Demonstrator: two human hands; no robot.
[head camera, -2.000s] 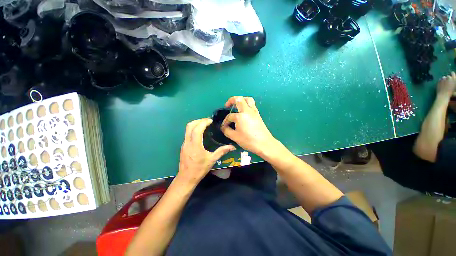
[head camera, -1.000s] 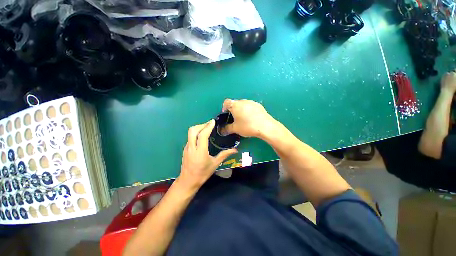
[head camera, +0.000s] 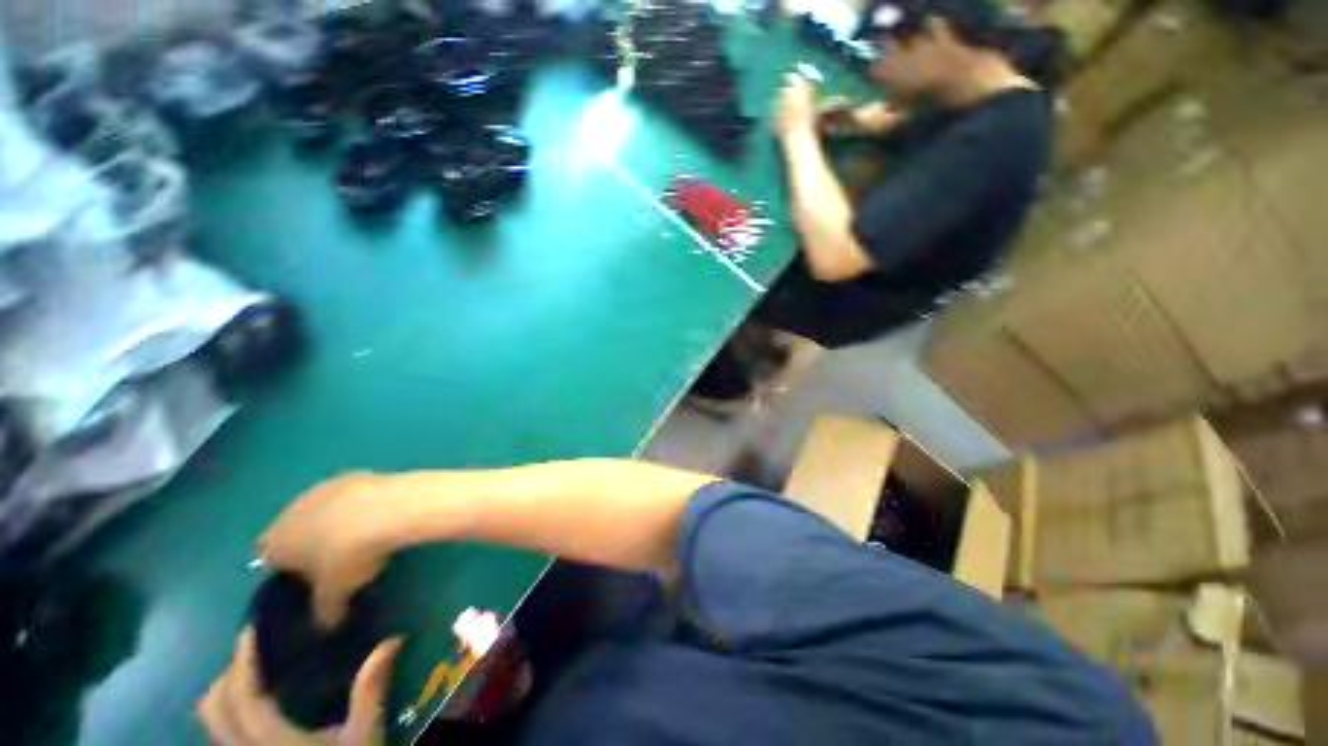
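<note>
The black housing (head camera: 309, 649) is at the lower left over the green bench, blurred by motion. My left hand (head camera: 299, 714) is cut off by the bottom edge and grips the housing from below, thumb on its right side. My right hand (head camera: 332, 547) is above it, with its fingers reaching down into or against the housing. Whether the right fingers hold a small part is hidden.
White plastic film (head camera: 102, 321) and black parts lie at left. Small black parts (head camera: 437, 146) lie at the back, red wires (head camera: 717, 216) further right. Another person (head camera: 947, 190) sits beyond them. Cardboard boxes (head camera: 1129, 503) stand at right. Yellow and white scraps lie at the near edge.
The view has swung to the right, so the hands and housing now show at the lower left. The white tray has left the picture. The left hand still holds the housing.
</note>
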